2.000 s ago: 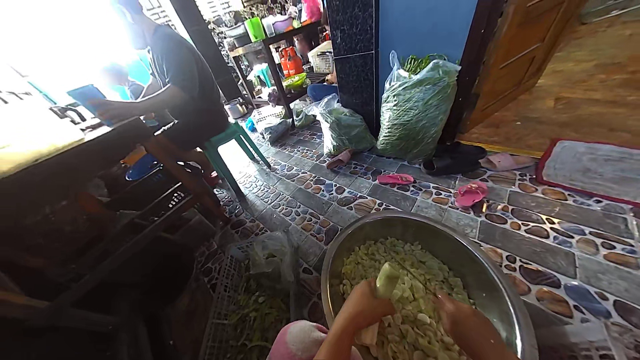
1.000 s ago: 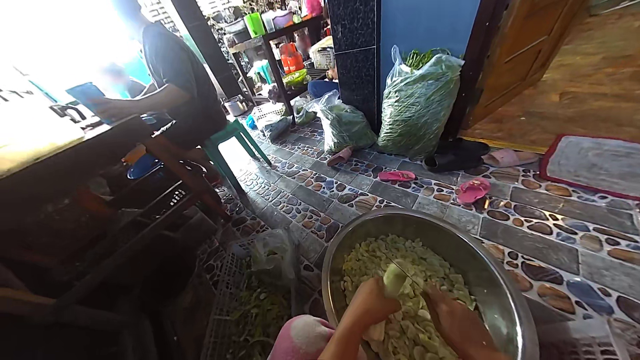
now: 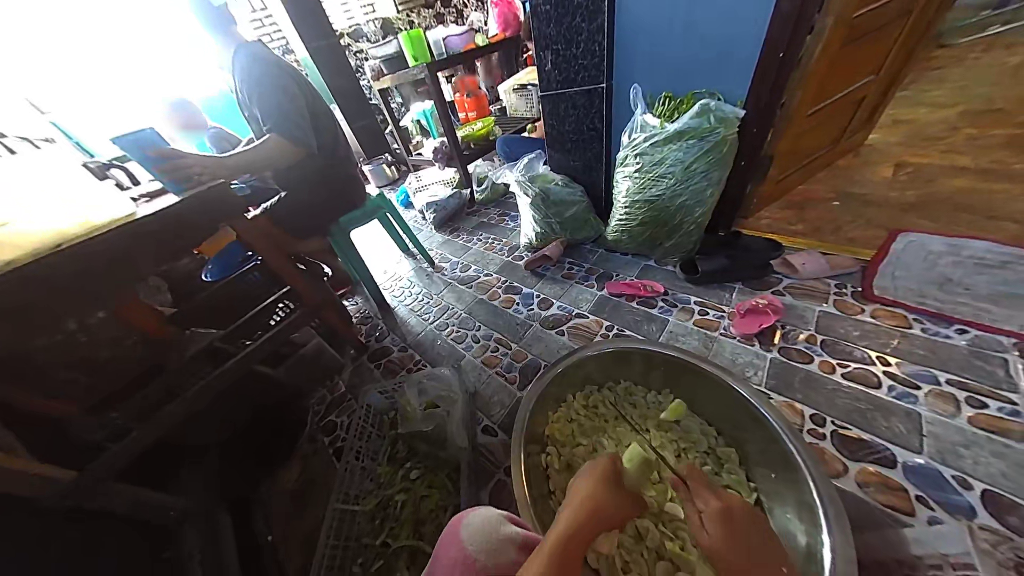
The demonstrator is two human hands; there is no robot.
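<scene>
A wide stainless steel basin holds many chopped pale green vegetable pieces. Over it, my left hand grips a pale green vegetable piece, whose top end sticks up from the fingers. My right hand holds a thin-bladed knife, the blade pointing up and left and lying close beside that piece. A larger light green piece lies on the chopped heap near the basin's far side. My fingers partly hide the knife's handle.
Left of the basin is a plastic crate with green trimmings and a clear bag. Beyond stand filled plastic bags, pink sandals and dark footwear. A person sits on a green stool at upper left.
The vegetable piece in my left hand looks shorter than two seconds ago. The knife has shifted slightly beside it. A light green piece now shows on the heap near the far side.
</scene>
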